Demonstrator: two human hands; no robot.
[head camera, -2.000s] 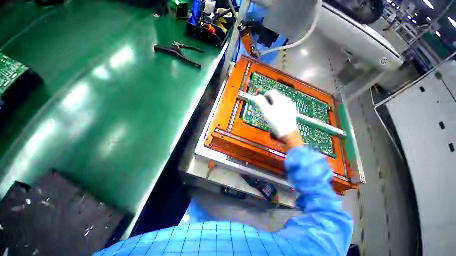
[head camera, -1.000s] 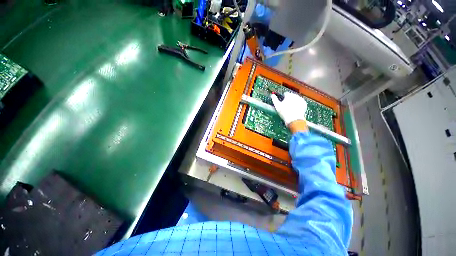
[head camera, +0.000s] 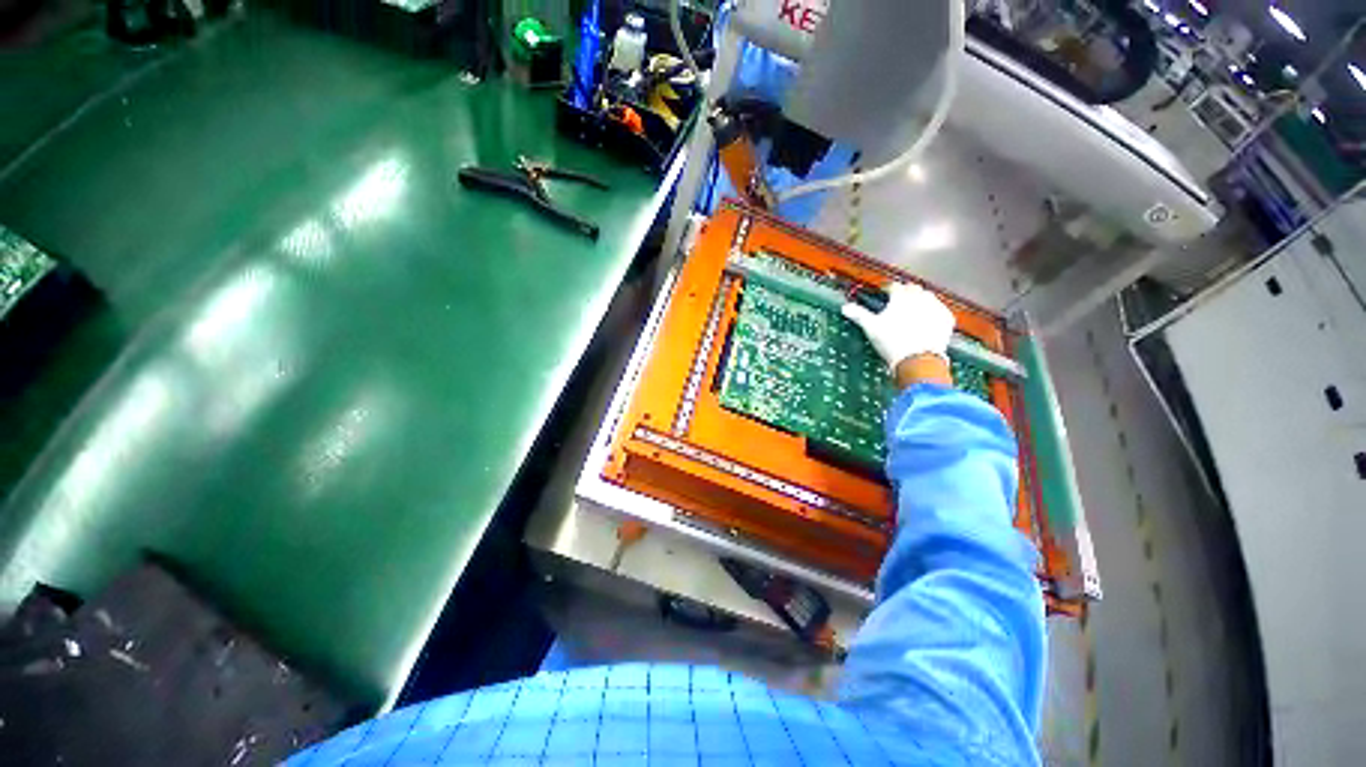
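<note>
A green circuit board (head camera: 802, 357) lies in the orange carrier (head camera: 667, 375) on a white machine stand. A pale grey clamp bar (head camera: 791, 282) lies across the board near its far edge. My right hand (head camera: 908, 327), in a white glove, is over the far part of the board at the bar. Its fingers are closed around a small dark-handled tool (head camera: 864, 298), perhaps side cutters; the tool's tip is hidden. My left hand is not in view.
Black-handled pliers (head camera: 530, 195) lie on the green bench (head camera: 360, 322) near a tool box (head camera: 637, 105). A dark work mat (head camera: 165, 674) with white scraps is at lower left. Another board (head camera: 21, 271) is at the left edge. A white machine arm (head camera: 1079, 128) is beyond the carrier.
The clamp bar has moved from the board's middle toward its far edge. My right hand has moved right, then slightly farther away, still with the dark tool.
</note>
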